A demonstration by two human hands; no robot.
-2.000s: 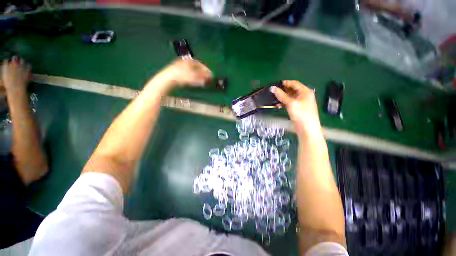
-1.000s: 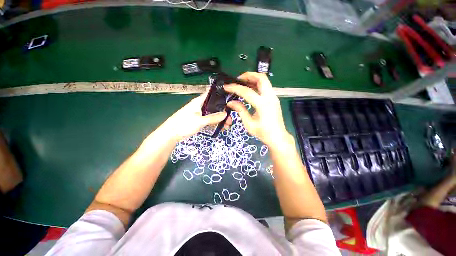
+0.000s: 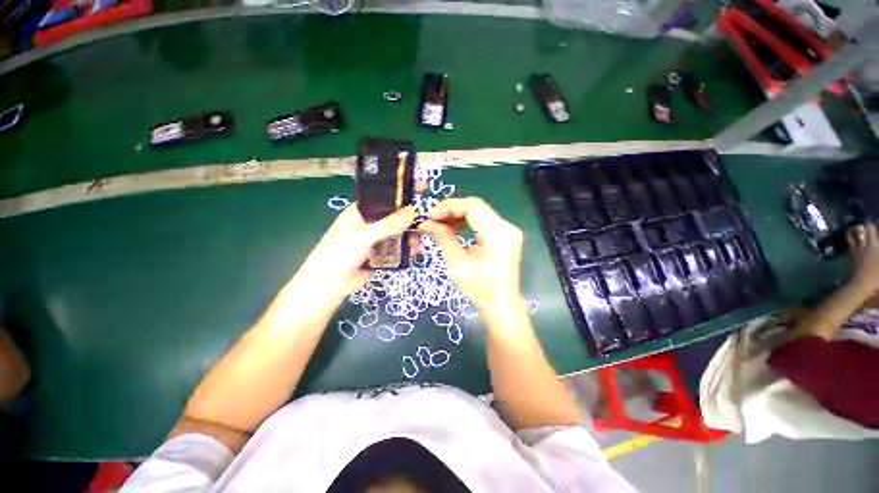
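My left hand (image 3: pixel 352 246) grips a black phone body (image 3: pixel 386 178), held upright over the pile of white rings (image 3: pixel 414 294). The phone shows an orange-yellow line along its right side and a pale patch at its lower end. My right hand (image 3: pixel 477 241) is at the phone's right edge, with thumb and index finger pinched together beside it. Whether a small part is between those fingertips cannot be made out. The white rings lie loose on the green bench below and around both hands.
Several black phones lie along the green belt, such as one phone (image 3: pixel 434 100) beyond the pale strip (image 3: pixel 279 170). A glossy black blister tray (image 3: pixel 646 241) is at right. Past it are silvery parts (image 3: pixel 814 220) and another person's hand (image 3: pixel 861 252). A red stool (image 3: pixel 660 400) stands below.
The phone has turned more upright, its orange-yellow line now showing. My right hand has moved from over the phone to its right edge. The belt phones and tray appear shifted left in view.
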